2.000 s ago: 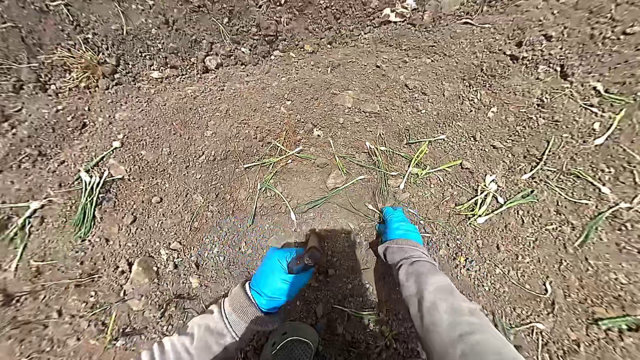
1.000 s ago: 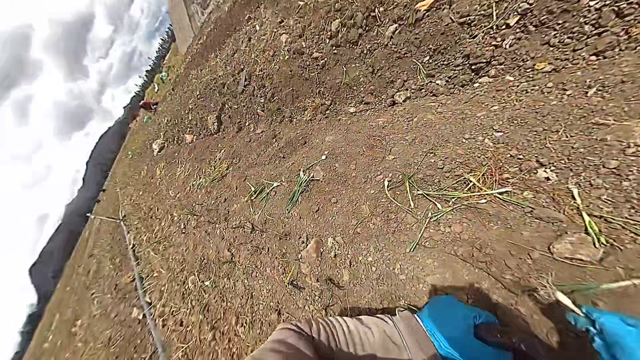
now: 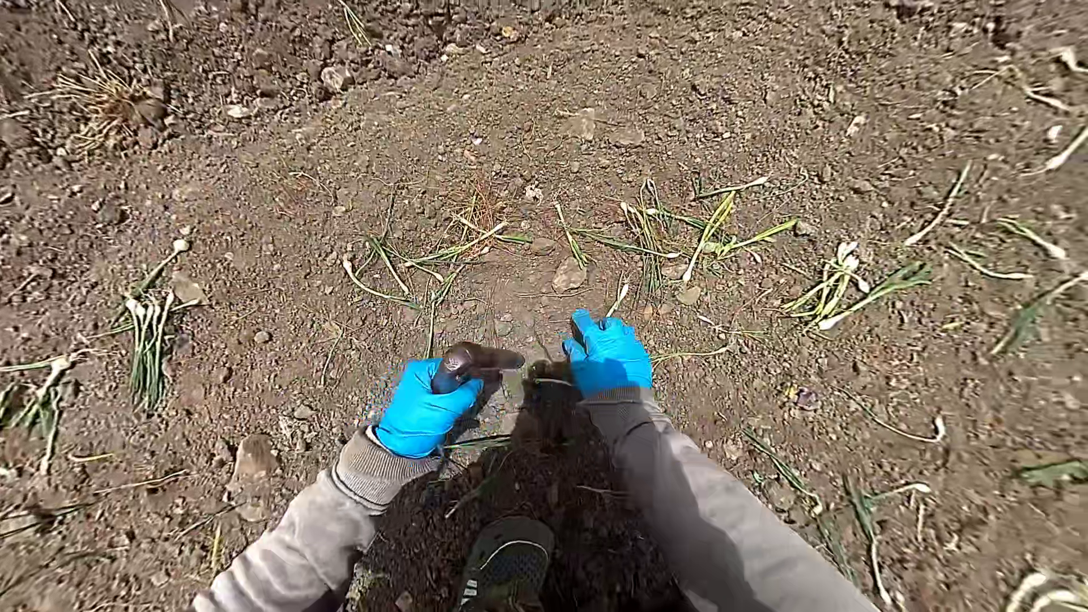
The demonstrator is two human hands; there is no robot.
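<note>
My left hand (image 3: pixel 427 410), in a blue glove, is closed around a dark, rounded tool handle (image 3: pixel 476 361) that points right over the soil. What the tool's far end looks like cannot be made out. To its right, my right hand (image 3: pixel 609 355), also gloved in blue, is low at the ground beside a small white-stemmed seedling (image 3: pixel 619 297); whether its fingers grip anything is unclear. Just beyond both hands lie loose onion-like seedlings (image 3: pixel 714 234) with green leaves and white bulbs. Another bunch (image 3: pixel 837 285) lies to the right, and one more bunch (image 3: pixel 150 348) to the left.
Stony brown soil surrounds the hands. A shoe (image 3: pixel 508 561) stands in shadow at the bottom centre. A stone (image 3: pixel 569 274) lies beyond the hands, a larger one (image 3: pixel 253 463) at lower left. Dry grass (image 3: pixel 106 106) sits at upper left, and scattered seedlings (image 3: pixel 939 208) lie at right.
The view swung aside one second ago and is back on the ground. The left hand has kept hold of the dark handle throughout.
</note>
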